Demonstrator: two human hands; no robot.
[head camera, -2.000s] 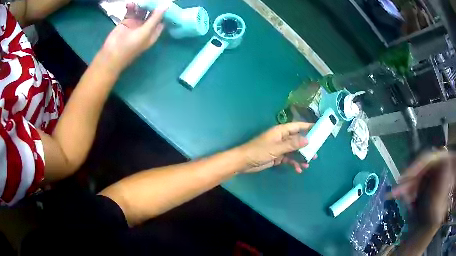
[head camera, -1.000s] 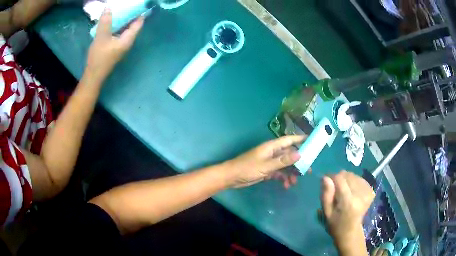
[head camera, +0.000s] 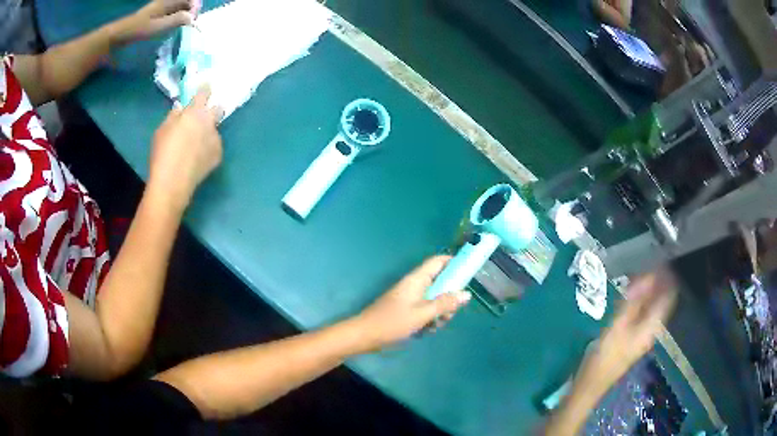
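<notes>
My left hand (head camera: 411, 300) grips the pale handle of a mint-green handheld fan (head camera: 509, 218), its round head raised in front of the press base block (head camera: 503, 285). The head is apart from the white ram pad (head camera: 567, 221). My right hand (head camera: 637, 317) is blurred at the lower right, near the press; its fingers and the lever are not clear. A second fan (head camera: 317, 177) lies on the green bench to the left. A third fan (head camera: 558, 395) lies at the lower right, mostly hidden behind my right forearm.
A neighbour in a red-and-white top (head camera: 34, 255) holds a mint fan part over white sheets or bags (head camera: 256, 43). A crumpled white cloth (head camera: 589, 283) lies beside the press. A plastic bag of dark parts (head camera: 652, 400) is at the lower right.
The fan in my left hand has come away from the ram pad, to the left. My right hand has moved right, off the lower middle. The neighbour's hands have shifted over the white stack.
</notes>
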